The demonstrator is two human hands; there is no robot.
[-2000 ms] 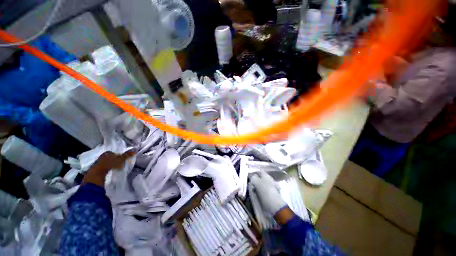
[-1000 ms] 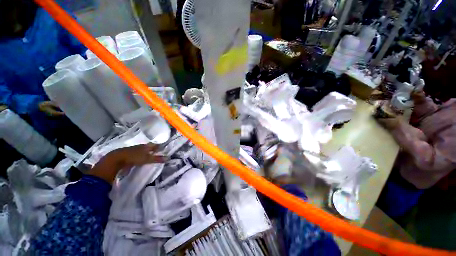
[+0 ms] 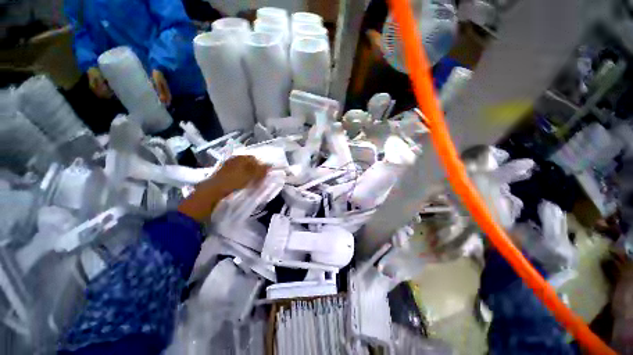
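White plastic parts lie in a large mixed heap. One bracket with a round end [image 3: 316, 244] lies near the middle front, above a small brown box of thin white strips [image 3: 312, 326]. My left hand [image 3: 239, 175], bare, reaches over the heap with its fingers at white parts; whether it grips one cannot be told. My right arm's blue patterned sleeve [image 3: 520, 305] shows at the lower right. My right hand is blurred and partly hidden by the orange hose [image 3: 454, 163], so its hold cannot be told.
Tall white ribbed columns [image 3: 264, 76] stand behind the heap. A person in blue [image 3: 132, 31] at the back left has both hands at another white column [image 3: 132, 83]. A pale post [image 3: 479, 90] and a white fan [image 3: 420, 41] are at upper right. Blurred parts lie at right.
The view has swung left, so the columns and the person in blue show more centrally. The hose now crosses the right side. My left hand is farther over the heap, and my right arm appears farther right.
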